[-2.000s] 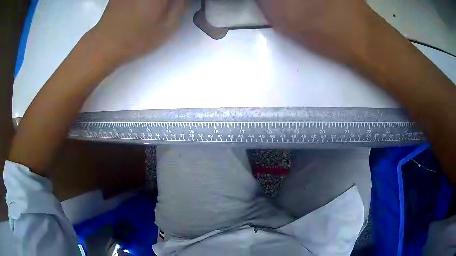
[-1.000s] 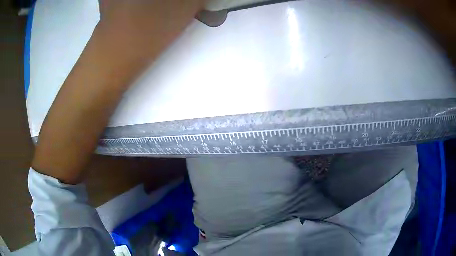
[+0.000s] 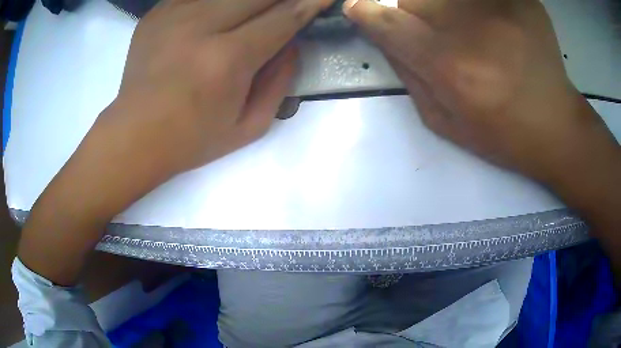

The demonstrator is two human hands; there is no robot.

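Dark grey cloth (image 3: 332, 26) shows in a small patch at the top centre, between my hands. More dark cloth (image 3: 139, 5) lies at the top left, with a thin toothed line along its edge. My left hand (image 3: 204, 75) is bare, its fingers stretched to the cloth at the top edge. My right hand (image 3: 476, 75) is bare, its fingertips close together on the cloth from the right. The fingertips are blurred and partly cut off. My hands hide most of the cloth. The presser foot and needle cannot be made out.
The pale machine bed plate (image 3: 347, 75) has a small hole and a dark seam, with a dark rounded notch (image 3: 288, 107). The white table (image 3: 327, 170) ends in a curved grey edge with a measuring tape (image 3: 340, 262). Below are my lap (image 3: 293, 306) and blue material (image 3: 163, 316) at both sides.
The view has shifted, so more of the table and bed shows. My right hand is back in clear view, and both hands are now together at the dark cloth, which was not visible before.
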